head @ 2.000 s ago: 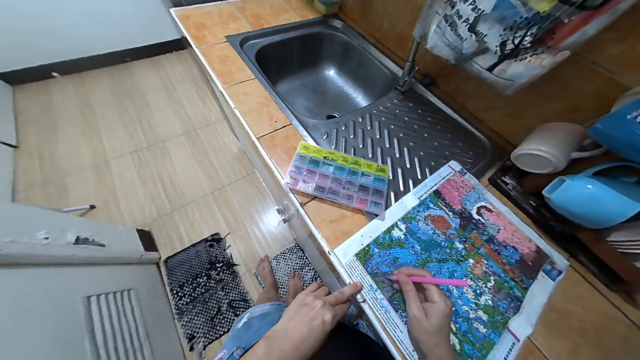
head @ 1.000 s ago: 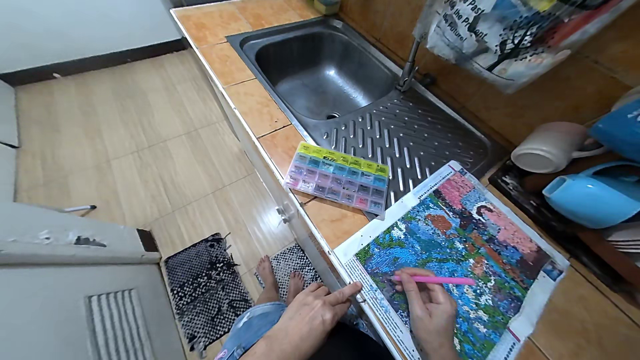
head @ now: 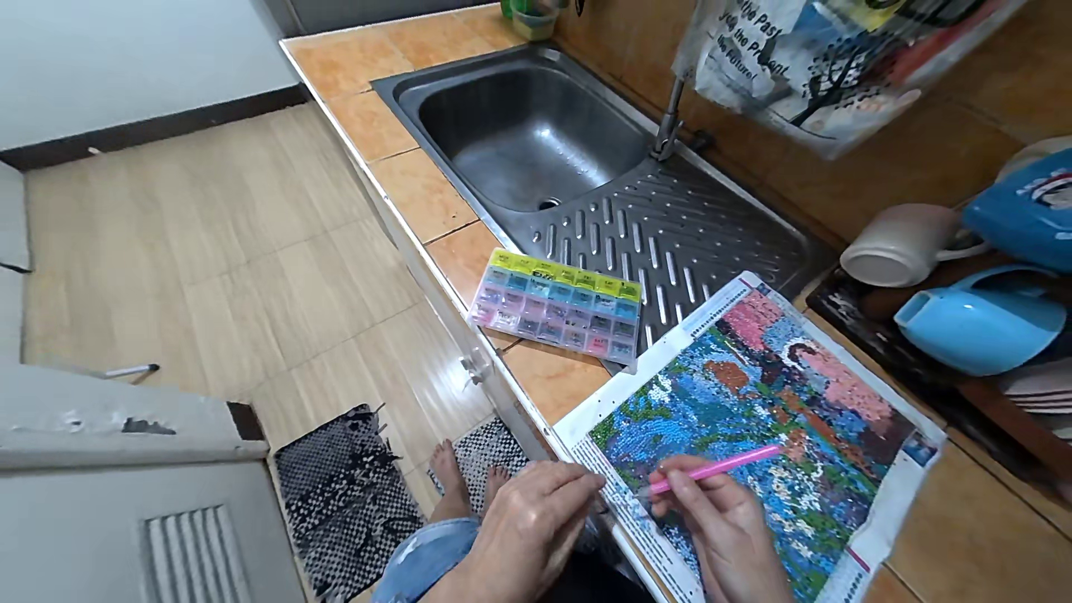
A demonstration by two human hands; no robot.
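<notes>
A diamond painting canvas (head: 754, 419) with a white border lies on the tiled counter, partly over the sink's drainboard. My right hand (head: 720, 519) is above its lower left part, with a pink applicator pen (head: 720, 469) between thumb and fingers; the pen's narrow end points left. Just left of the canvas edge is my left hand (head: 540, 519), its fingers bent together and pointing right; whether something small is between them cannot be told. A clear compartment box (head: 557, 310) with yellow, blue and pink rows rests across the tiles and drainboard.
Behind the box is a stainless steel sink (head: 536, 134) with a faucet (head: 667, 126). A white mug (head: 896, 243) and a light blue pitcher (head: 980, 322) sit on a dark rack at right. A printed plastic bag (head: 804, 67) hangs above. Woven mats (head: 347, 502) lie on the floor.
My left index finger, earlier extended over the canvas border, is now bent in with the other fingers. My right hand still holds the pink pen, which is tilted more upward to the right.
</notes>
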